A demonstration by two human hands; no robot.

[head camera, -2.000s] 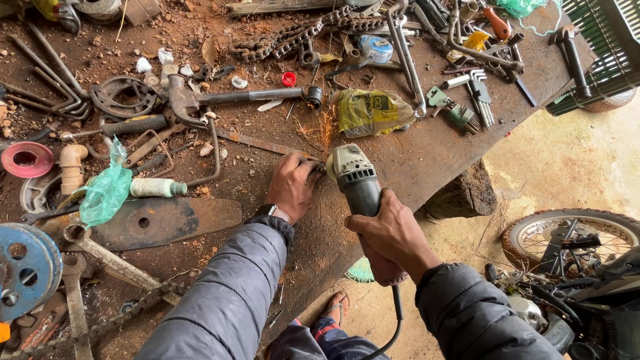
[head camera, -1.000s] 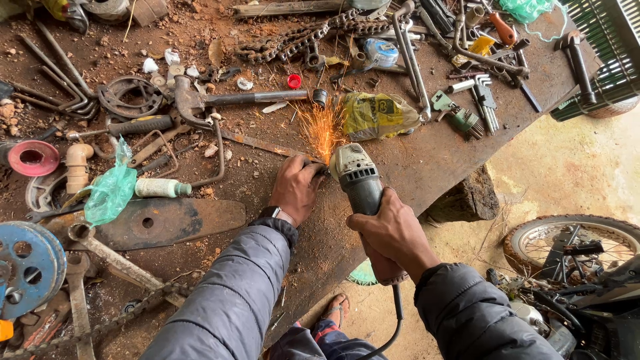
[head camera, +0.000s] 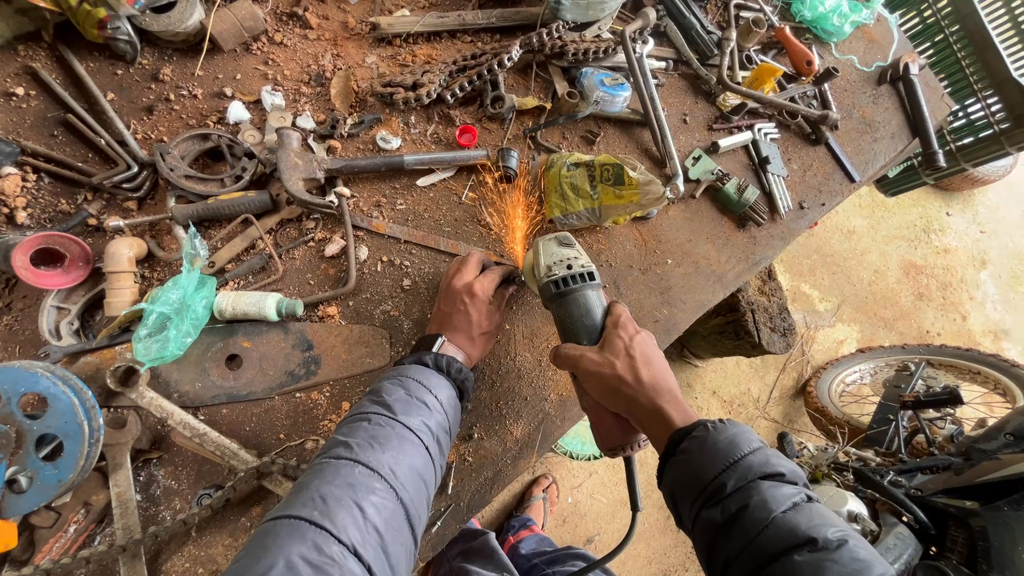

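My right hand (head camera: 628,372) grips the body of a corded angle grinder (head camera: 570,296), whose head points up the workbench. Orange sparks (head camera: 512,212) spray away from its disc, toward a black socket (head camera: 508,163). My left hand (head camera: 472,308) presses close beside the disc, its fingers closed on the near end of a thin, rusty flat metal strip (head camera: 424,238). That strip runs up and left over the bench. The contact point between disc and strip is mostly hidden by my fingers and the grinder head. A yellow plastic bag (head camera: 600,190) lies just beyond the grinder.
Left of my hands lie a claw hammer (head camera: 384,162), a rusty flat blade (head camera: 304,360), a green-capped bottle (head camera: 256,306) and wrenches. A drive chain (head camera: 480,68), tape measure (head camera: 604,90) and hex keys (head camera: 770,172) are farther back. A motorcycle wheel (head camera: 840,384) stands beyond the bench's right edge.
Few sparks show two seconds ago; a dense orange spray appears one second ago and continues now. Both hands stay in nearly the same place.
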